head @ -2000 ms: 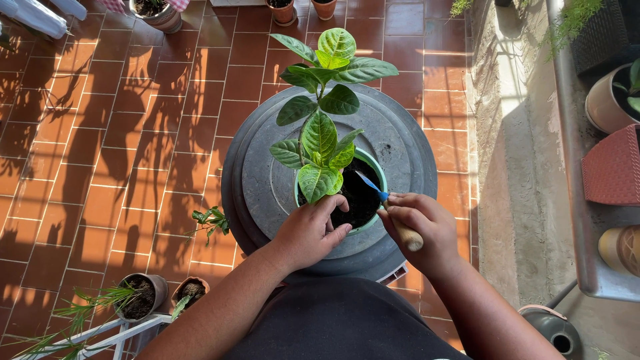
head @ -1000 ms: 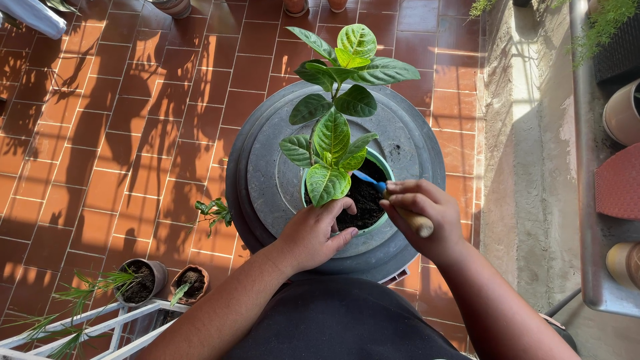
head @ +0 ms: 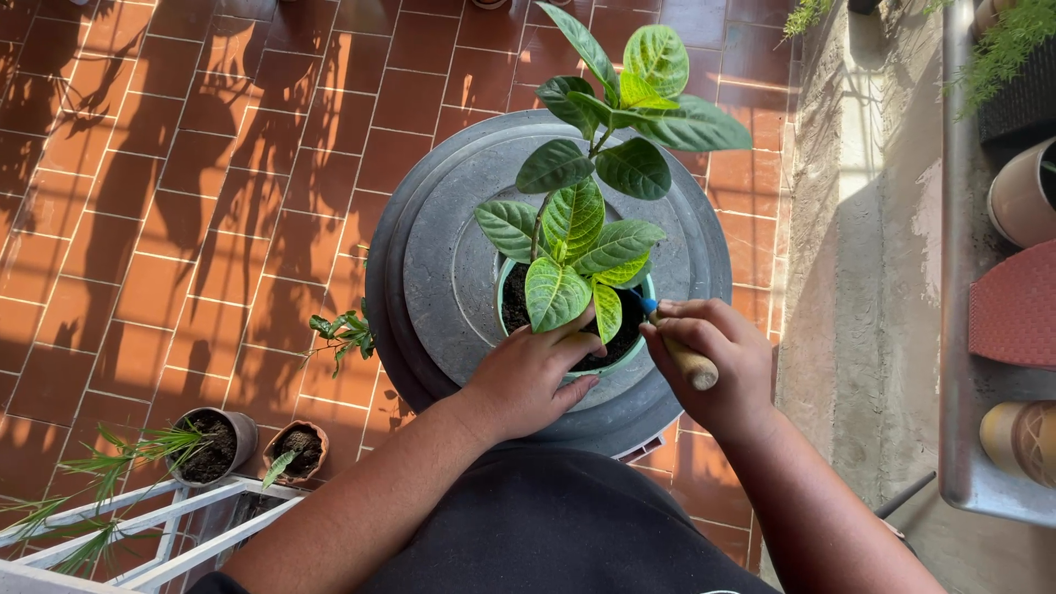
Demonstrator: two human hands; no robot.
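Note:
A leafy green plant (head: 576, 216) grows in a light green pot (head: 501, 299) of dark soil, which stands on a round grey lid (head: 445, 247). My left hand (head: 536, 371) lies over the pot's near left rim, its fingers under the lower leaves and near the soil; what they touch is hidden. In my right hand (head: 709, 351) is a small hand trowel (head: 689, 359) with a wooden handle and a blue neck. Its blade reaches into the right side of the pot, mostly hidden by a leaf and soil.
Two small pots, one grey (head: 244, 441) and one terracotta (head: 323, 464), stand at lower left by a white metal rack (head: 165, 528). A metal shelf (head: 957, 330) with several pots runs along the right. Another small plant (head: 351, 334) shows left of the lid.
The trowel's blade, partly bare above the soil two seconds ago, now shows less beneath the leaves. My left hand stays at the pot's near rim. The view has shifted somewhat.

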